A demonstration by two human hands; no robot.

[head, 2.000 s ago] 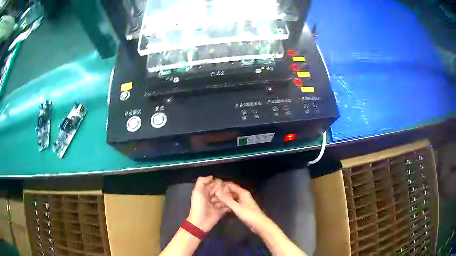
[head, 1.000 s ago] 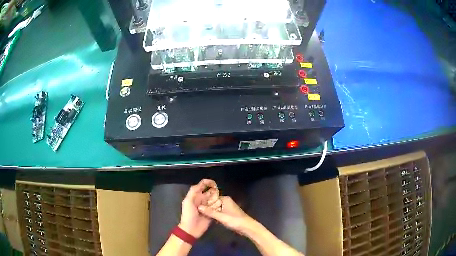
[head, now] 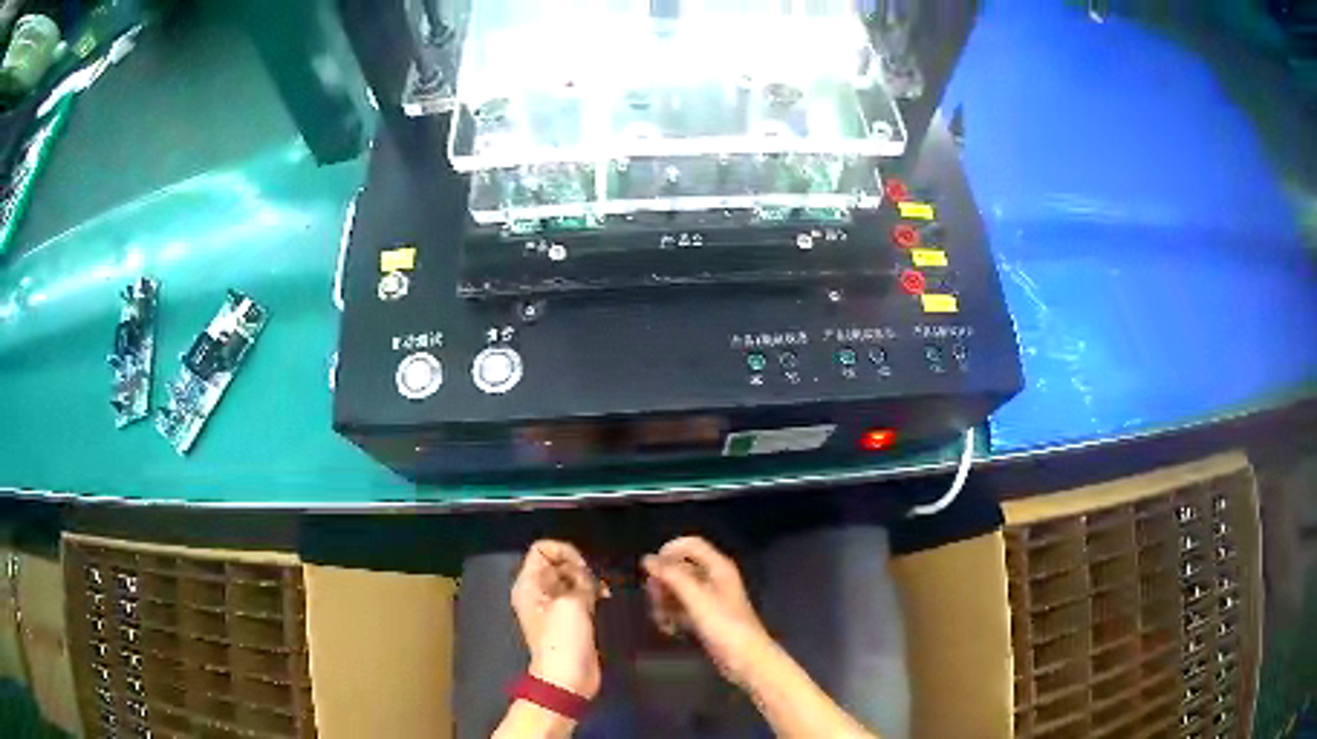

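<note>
My left hand, with a red wrist strap, is above my lap with its fingers curled. My right hand is beside it, fingers curled, a small gap between the two. Whether either holds something small is too blurred to tell. The black test fixture stands on the bench in front, its clear press plate glaring white over the board area. Two circuit boards, one upright and one slanted, lie on the green mat left of the fixture.
Partitioned cartons stand below the bench edge at left and right, with board ends in some cells. A blue mat lies right of the fixture. A white cable hangs at the fixture's front right corner. The power switch glows red.
My hands were clasped together and are now apart, the right one further right. A green indicator light shows more clearly on the fixture. The view has shifted slightly.
</note>
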